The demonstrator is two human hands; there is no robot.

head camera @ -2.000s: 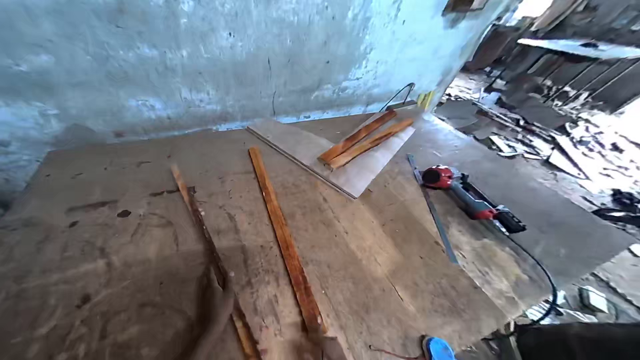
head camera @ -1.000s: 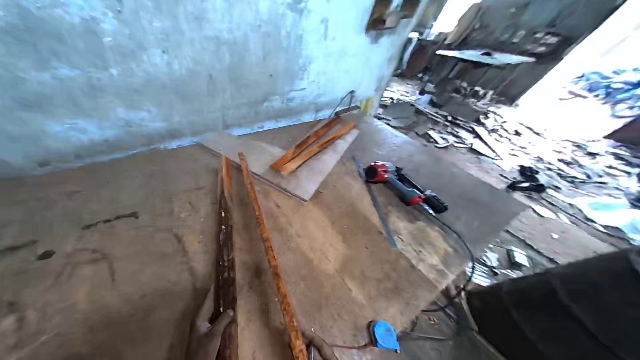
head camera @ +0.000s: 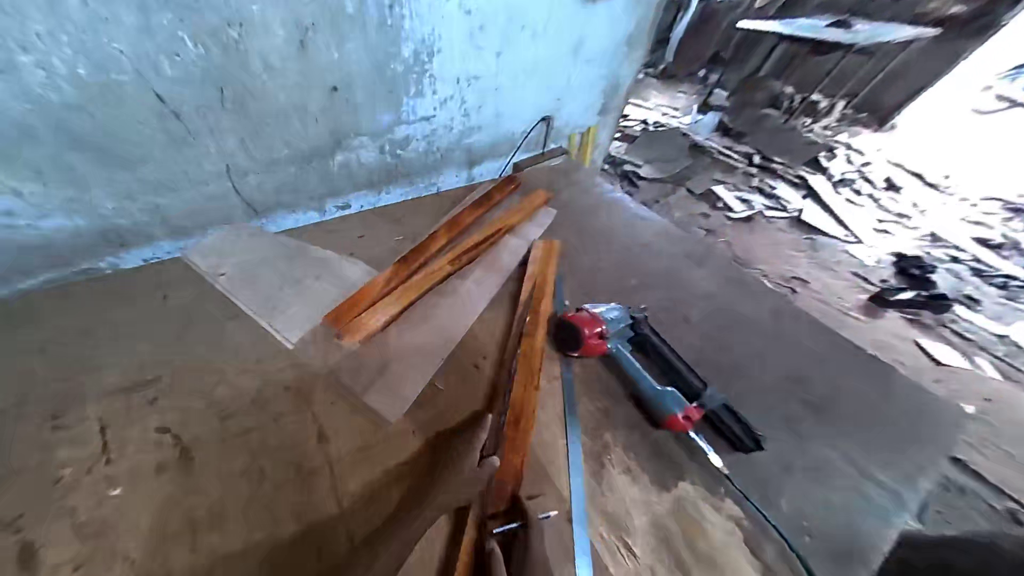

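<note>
Two long varnished wooden strips [head camera: 526,392] lie close together, pointing away from me. At their lower left, my left hand [head camera: 472,456], blurred, grips them. My right hand [head camera: 552,504], partly cut off by the lower edge and blurred, closes round their near part. A small thin pale item [head camera: 524,522] shows by it; I cannot tell what it is. Just right of the strips runs a flat metal rule [head camera: 572,448]. A red and grey air nailer [head camera: 640,368] lies beyond it, with its hose [head camera: 768,520]. Two shorter wooden pieces [head camera: 440,264] rest on pale thin boards [head camera: 464,320].
The wooden worktop [head camera: 200,416] meets a worn bluish wall [head camera: 280,104] at the back. A yellow item [head camera: 588,144] and a dark cable [head camera: 528,140] stand at the far corner. Scraps and debris [head camera: 840,200] cover the ground to the right.
Both long strips, apart two seconds ago, are now together and have moved right, close to the metal rule, with my hands on them. The view has shifted.
</note>
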